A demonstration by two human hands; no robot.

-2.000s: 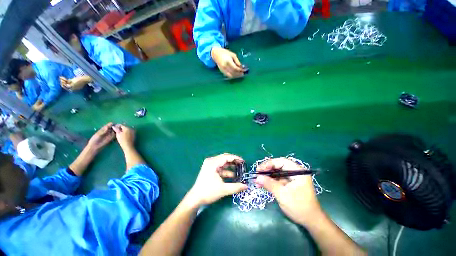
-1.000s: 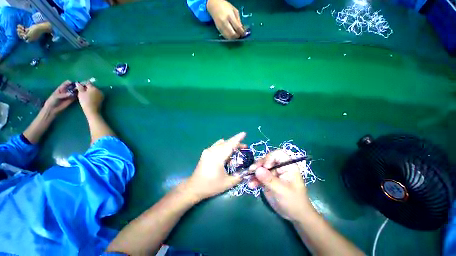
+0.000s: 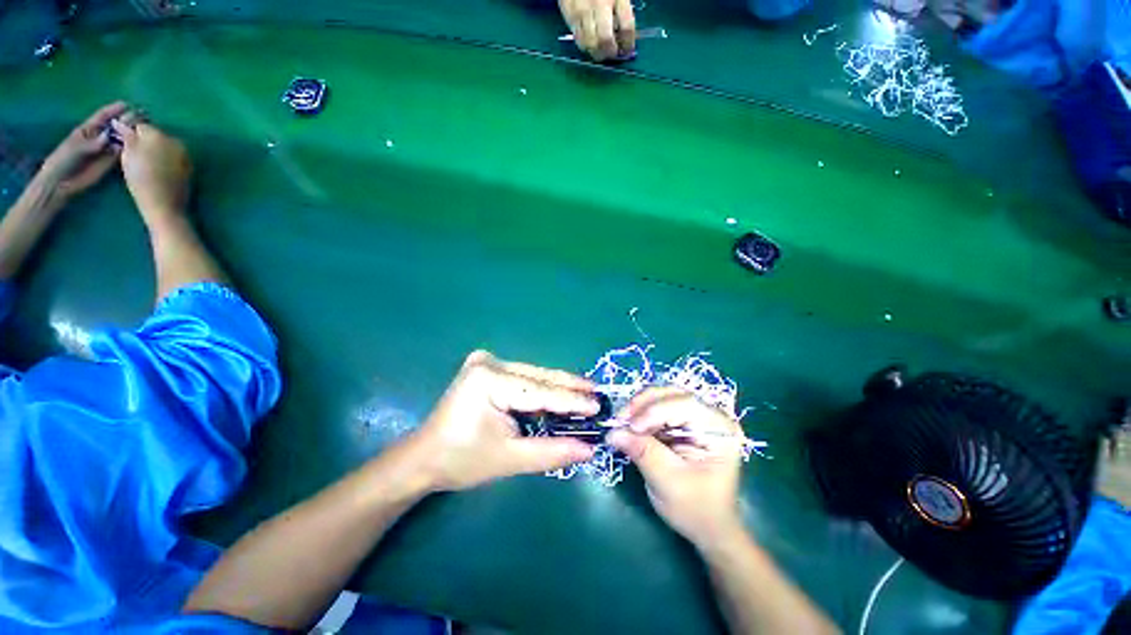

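My left hand [image 3: 496, 428] holds a dark device housing [image 3: 564, 426] between thumb and fingers, edge-on to the camera. My right hand [image 3: 682, 453] is at the housing's right end, fingertips pinched together. A thin pale strand or tool tip shows at these fingertips; I cannot tell which. The dark pen-length tool is not clearly visible now. A tangled heap of white strands [image 3: 705, 378] lies on the green worktop under and behind both hands, partly hidden by them.
A black fan [image 3: 992, 484] stands at right. Dark units lie on the green strip, one ahead [image 3: 757, 252], one at upper left [image 3: 305, 94]. Another white heap [image 3: 903, 81] lies across. A worker's hands [image 3: 124, 155] are at left, another worker's hand [image 3: 600, 25] at the top.
My left hand has closed its raised fingers on the housing, which is now edge-on. The dark tool no longer shows clearly in my right hand. The view has tilted down and turned.
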